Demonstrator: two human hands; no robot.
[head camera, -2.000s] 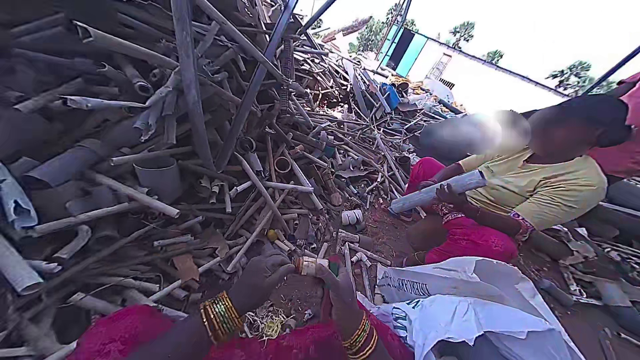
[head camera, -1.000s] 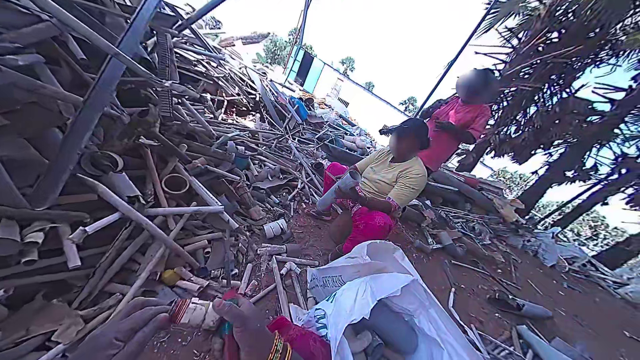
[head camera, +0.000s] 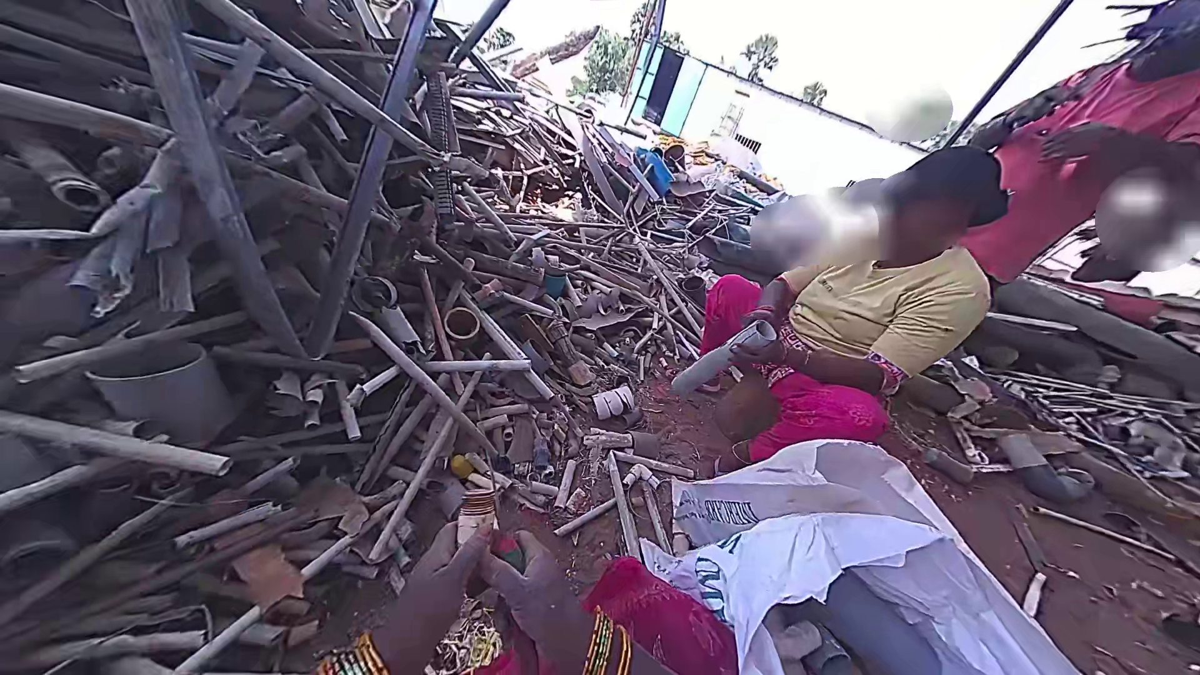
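At the lower middle of the head view, my left hand (head camera: 450, 572) is closed around a short whitish plastic pipe fitting (head camera: 476, 516) with brown rings at its upper end. Touching it, my right hand (head camera: 534, 577) grips a small red and green object (head camera: 509, 551), whose kind is hard to tell behind the fingers. Both hands meet just above my lap. Pale shavings (head camera: 473, 642) lie below them. A white woven sack (head camera: 806, 525) with printing spreads to the right, with grey pipe pieces (head camera: 872, 619) at its lower edge.
A high heap of scrap plastic pipes (head camera: 412, 394) fills the left and centre. A seated person in a yellow shirt (head camera: 891, 300) holds a grey pipe (head camera: 722, 358) at the right. Behind, another person in a pink shirt (head camera: 1078, 187) stands bent over. Loose pipe pieces (head camera: 1045, 469) litter the soil.
The whitish fitting lay roughly level between my hands and now points upward. The standing person now leans over behind the seated one. The view has shifted.
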